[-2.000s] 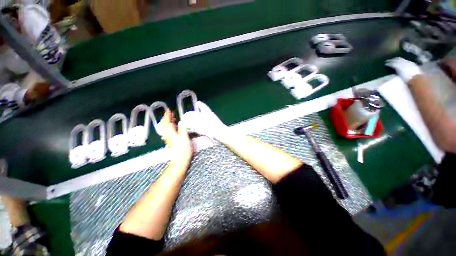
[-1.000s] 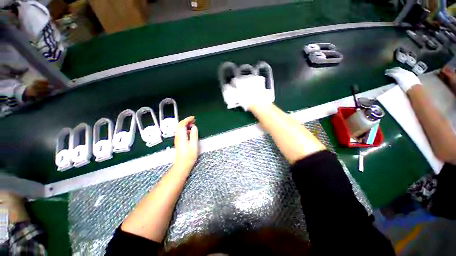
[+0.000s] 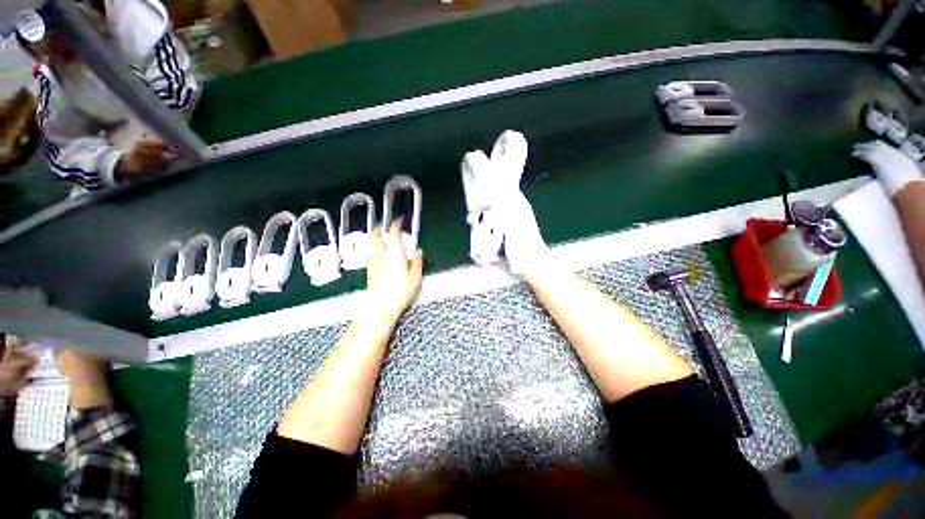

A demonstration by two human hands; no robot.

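Several white loop-shaped plastic parts (image 3: 235, 268) stand in a row on the dark green belt at the left. My left hand (image 3: 393, 272), bare, is at the row's right end with its fingers on the lower part of a loop-shaped part (image 3: 403, 191). My right hand (image 3: 515, 225), in a white glove, is on the belt to the right and holds loop-shaped parts (image 3: 509, 152), at least two. The glove merges with the white parts, so its fingers are hard to make out.
A silvery bubble wrap mat (image 3: 467, 375) lies below my arms, with a black-handled mallet (image 3: 716, 367) on its right. A red tray (image 3: 753, 266) holds a bottle (image 3: 796, 253). Two grey loop parts (image 3: 705, 109) lie farther up the belt. Other people sit at left and right.
My right hand has come nearer along the belt with the loop parts. My left hand has moved onto a part at the row's right end, and the row is longer.
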